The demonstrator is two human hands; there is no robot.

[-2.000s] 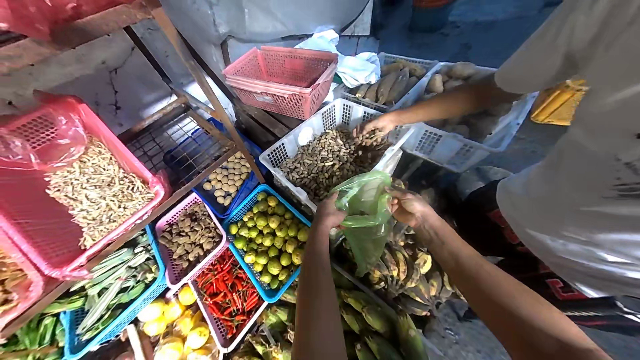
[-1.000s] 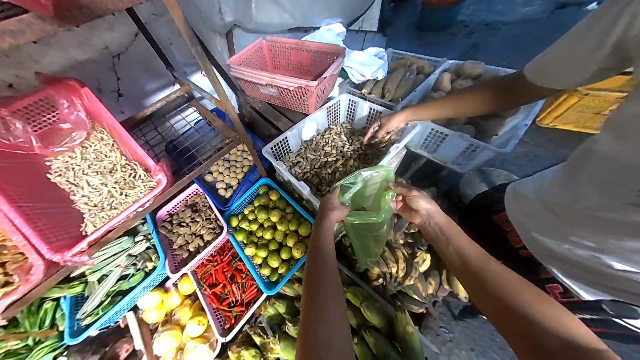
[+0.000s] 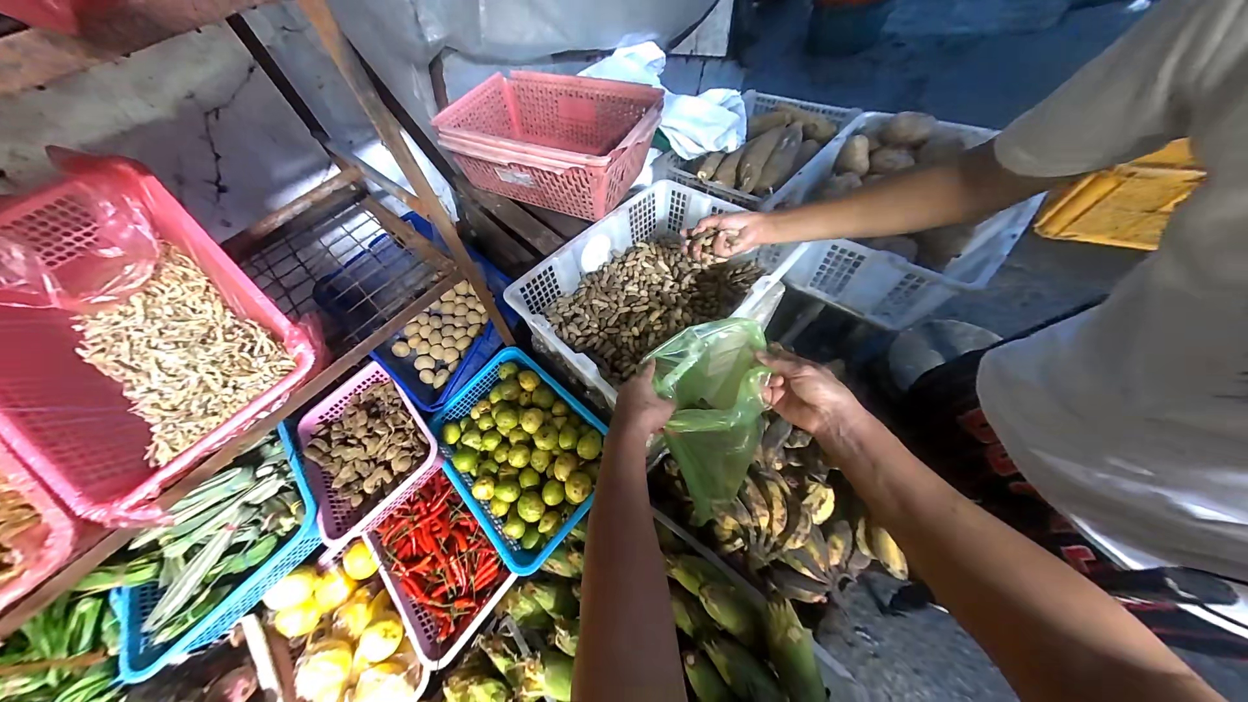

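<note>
A thin green plastic bag hangs with its mouth spread between my two hands. My left hand grips its left rim and my right hand pinches its right rim. Just behind the bag is a white plastic crate of small brown pods, which look like unshelled peanuts. Over the crate's far right side another person's hand holds some of these pods. Bananas lie below and behind the bag. How much the bag contains cannot be told.
Left of my arms are baskets of small green citrus fruits, red chili peppers and brown roots. Corn in husks lies below. Stacked pink baskets stand behind the crate. A person in a grey shirt stands at right.
The other person's hand, earlier down at the pods in the crate, is now raised a little with pods in it. My hands still hold the green bag's mouth apart.
</note>
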